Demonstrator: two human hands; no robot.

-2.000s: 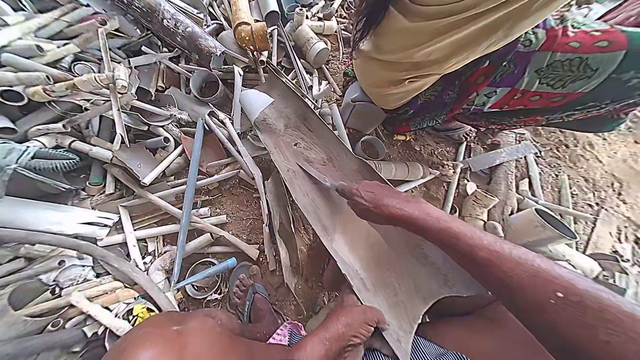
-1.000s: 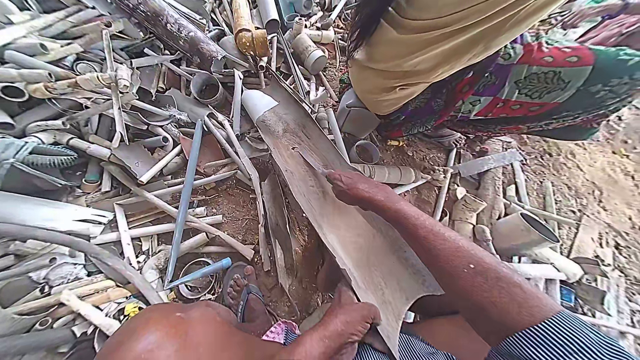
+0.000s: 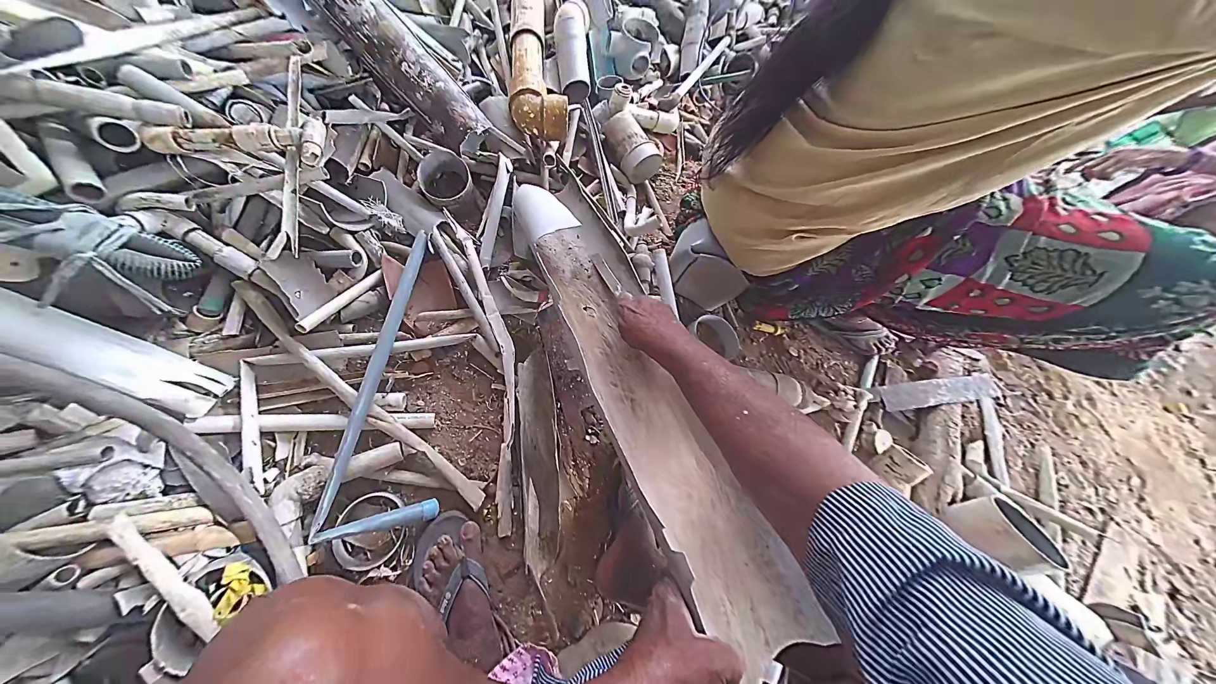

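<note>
A long split length of plastic pipe (image 3: 665,427), dull grey-brown inside with a white far end (image 3: 543,211), slants from the upper middle down to my lap. My left hand (image 3: 676,638) grips its near left edge, thumb on top. Closer to the far end, my right hand (image 3: 648,321) is closed around a thin pointed tool, probably a blade (image 3: 608,277), whose tip lies at the pipe's inner surface. The tool's handle is hidden in my fist.
Scrap pipes cover the ground at left, with a blue pipe (image 3: 372,380) among them. A large dark pipe (image 3: 404,71) and a yellowish elbow pipe (image 3: 540,109) lie ahead. At right a person in a tan cloth (image 3: 931,142) sits close by. My sandalled foot (image 3: 465,579) is below.
My right hand has moved along the split pipe toward its white end, with the thin tool still in it. My left hand stays at the near edge.
</note>
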